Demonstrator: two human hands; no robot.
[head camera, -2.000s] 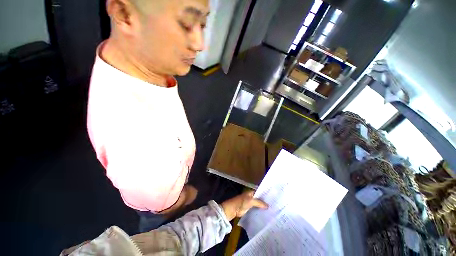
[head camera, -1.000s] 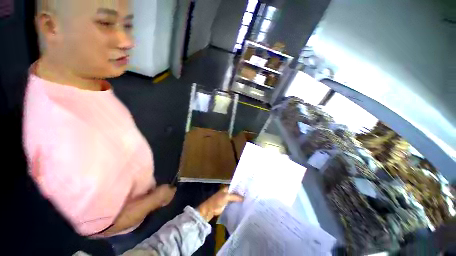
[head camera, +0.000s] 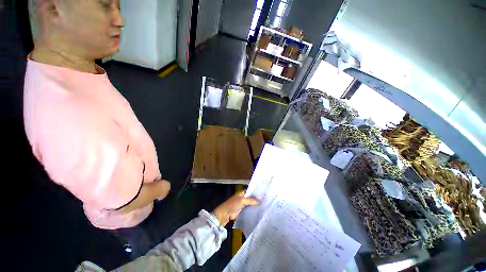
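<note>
My left hand (head camera: 235, 206), in a light grey sleeve, grips white production sheets (head camera: 304, 239) by their left edge. Several sheets overlap; the nearest has a printed table and some handwriting, and the upper one looks blank from glare. My right hand is not distinguishable in the picture. Bundled leopard-print parts (head camera: 381, 215) lie on the rack shelf (head camera: 341, 194) to the right of the sheets, with white bundle tags (head camera: 393, 189) on them.
A person in a pink shirt (head camera: 88, 138) stands close on the left. A flatbed trolley (head camera: 221, 154) with a wooden deck and hanging papers stands ahead. A shelf cart (head camera: 278, 64) with brown goods is farther back. Brown part piles (head camera: 413, 138) lie behind the bundles. The rack's upper edge (head camera: 405, 98) slants overhead at right.
The view has swung right, so the person, trolley and rack sit farther left. The person's forearm has shifted. My left hand still holds the sheets.
</note>
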